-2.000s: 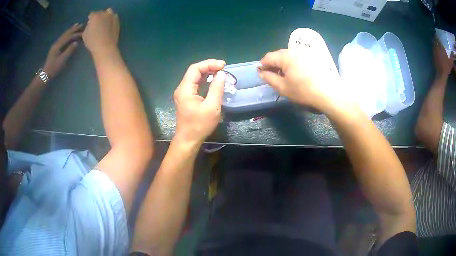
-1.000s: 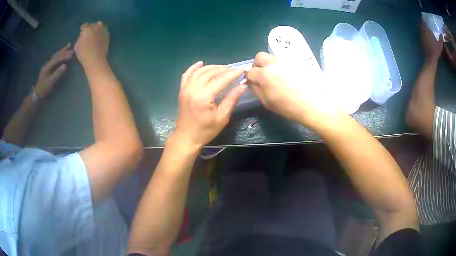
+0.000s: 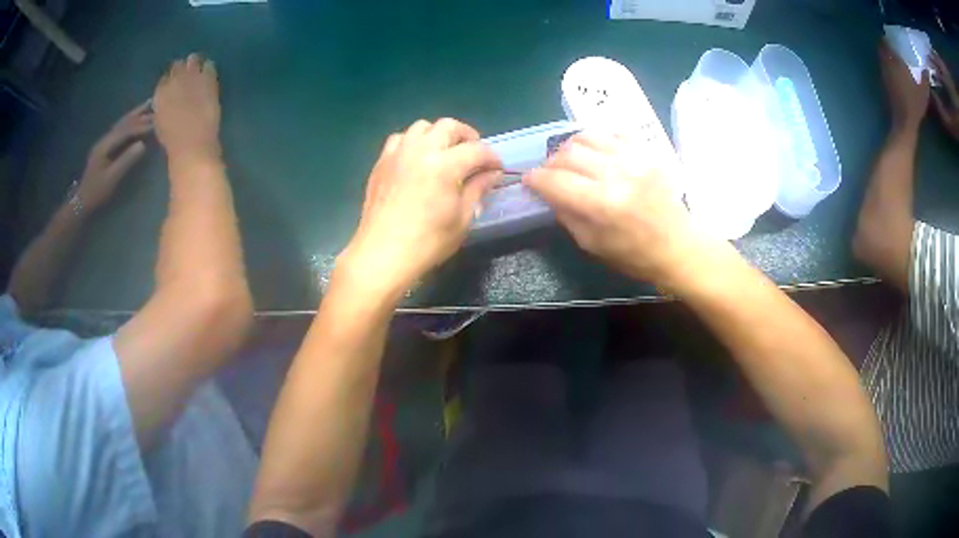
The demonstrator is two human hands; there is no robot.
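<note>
A frosted housing [image 3: 515, 215] lies on its side on the green bench in front of me, its long side left to right. My left hand [image 3: 431, 184] is at its left end, fingertips pinched on something thin at the housing's middle. My right hand [image 3: 605, 194] is over its right end, fingertips close to the left ones. A thin dark line, perhaps a wire, shows between the fingertips. A small dark part [image 3: 558, 143] shows just above my right fingers. A white top cover [image 3: 602, 88] with small holes lies behind my right hand, partly hidden by it.
More frosted shells [image 3: 801, 131] stand at the right, one holding a pale insert, beside an overexposed white piece [image 3: 726, 158]. A white box [image 3: 681, 13] is at the far edge. A person's arms [image 3: 195, 189] rest at the left; another person's hand [image 3: 906, 89] holds something white at the right.
My hands were apart over the open housing, then came together at its middle. A dark part now shows by my right fingers. The view has shifted slightly, and a box edge shows at top left.
</note>
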